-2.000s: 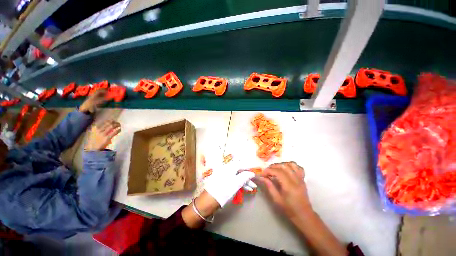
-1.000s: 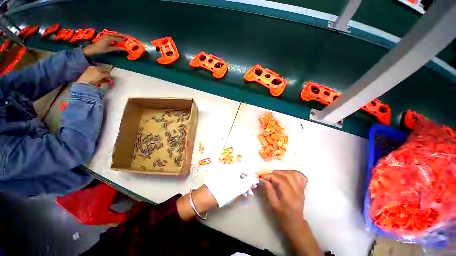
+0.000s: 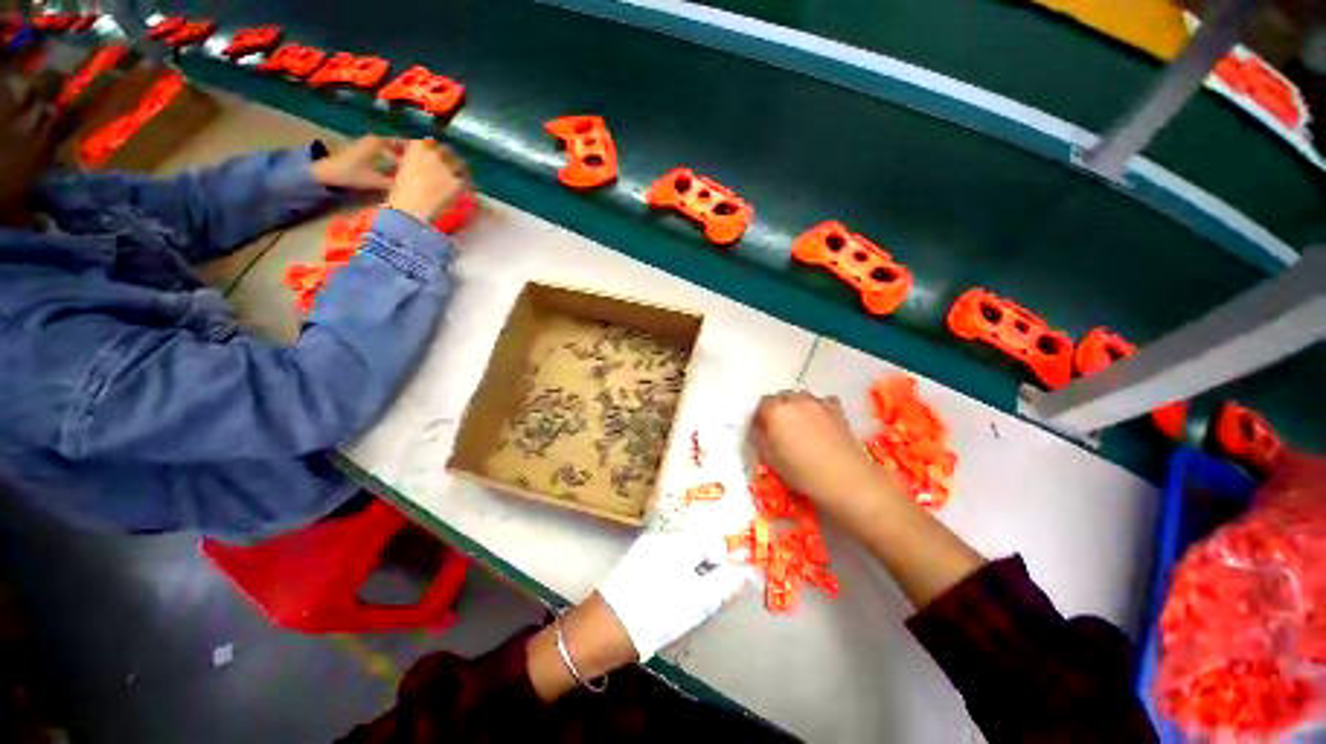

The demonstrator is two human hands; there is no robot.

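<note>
My left hand (image 3: 672,589), in a white glove, lies palm up at the bench's near edge, a small dark bit on the palm. Its fingertips are beside a pile of small orange plastic pieces (image 3: 796,560); whether they hold one is unclear. My bare right hand (image 3: 807,439) is curled just beyond that pile, its fingertips hidden. A second pile of orange pieces (image 3: 913,448) lies right of it. A shallow cardboard box (image 3: 490,413) with scattered tiny dark metal parts stands left of my hands. A single orange piece (image 3: 704,494) lies between box and hands.
Orange controller shells (image 3: 854,268) lie spaced along the green belt (image 3: 756,124) behind the white bench (image 3: 1003,538). A pale metal upright (image 3: 1192,349) and a clear bag of orange parts (image 3: 1248,618) in a blue basket (image 3: 1172,545) are at right. A person in denim sleeves works at left.
The view has shifted, moving the bench scene rightward overall. My hands have parted; my right hand has moved away from my left glove, further back over the bench. The near orange pile now shows between them.
</note>
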